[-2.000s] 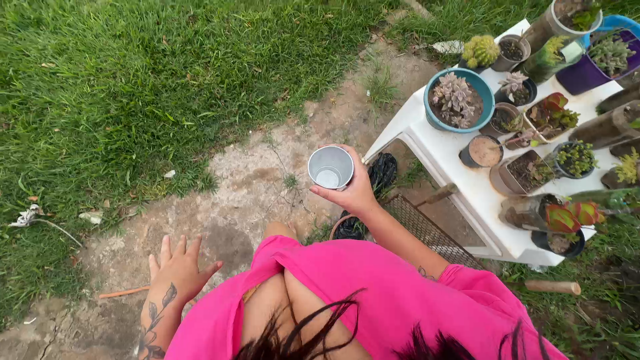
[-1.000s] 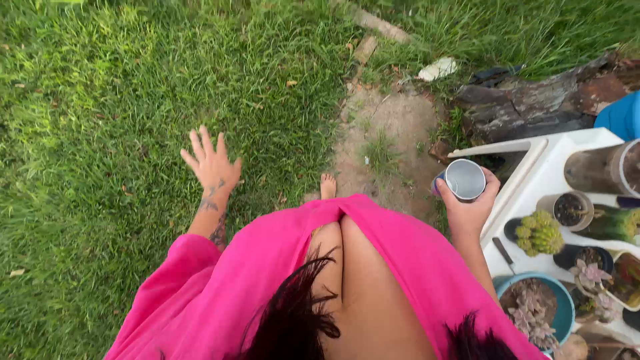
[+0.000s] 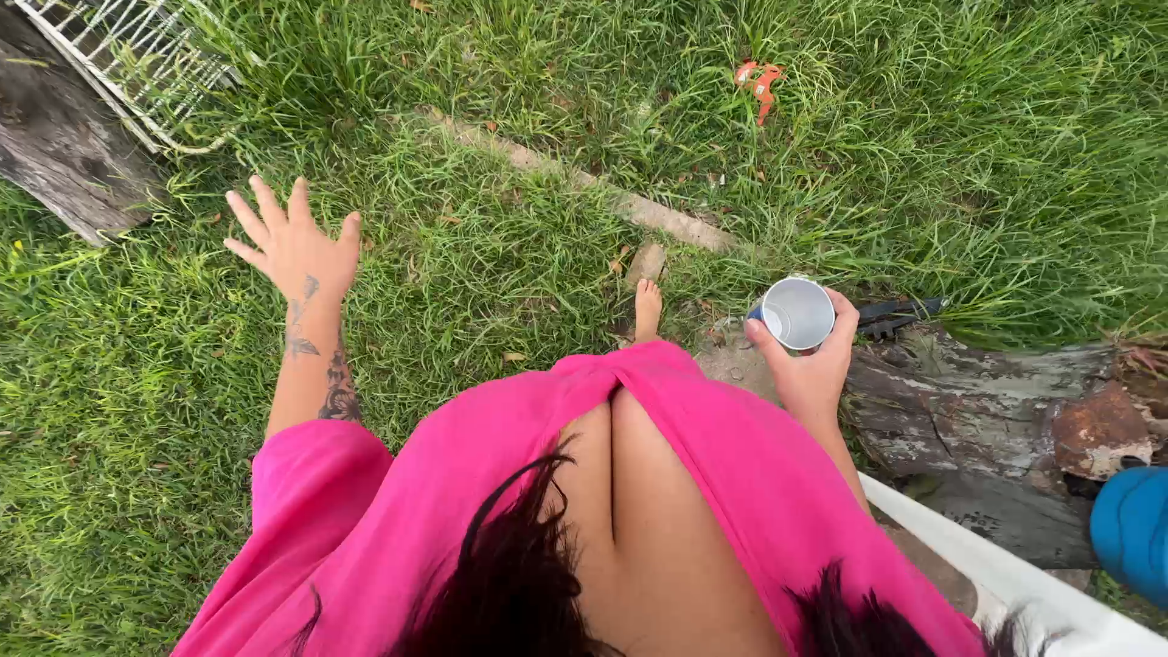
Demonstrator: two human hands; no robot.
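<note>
A metal cup (image 3: 799, 312) with a silvery inside is held upright in my right hand (image 3: 814, 365), thumb on its near left side and fingers around its right. Looking down into it, I see no contents. A bit of dark blue shows on its outer side. My left hand (image 3: 306, 246) hangs over the grass at the left, fingers spread, palm down, touching nothing.
A weathered log (image 3: 967, 401) lies at the right, beside a blue object (image 3: 1131, 529) and a white table's edge (image 3: 967, 538). A wooden plank (image 3: 639, 205) crosses the grass. A white wire rack (image 3: 146, 73) and another log (image 3: 64, 137) are upper left; orange litter (image 3: 759, 87) lies ahead.
The view has turned away from the table of potted succulents, which has left the frame except for an edge. The cup stays in my right hand; my left hand remains spread.
</note>
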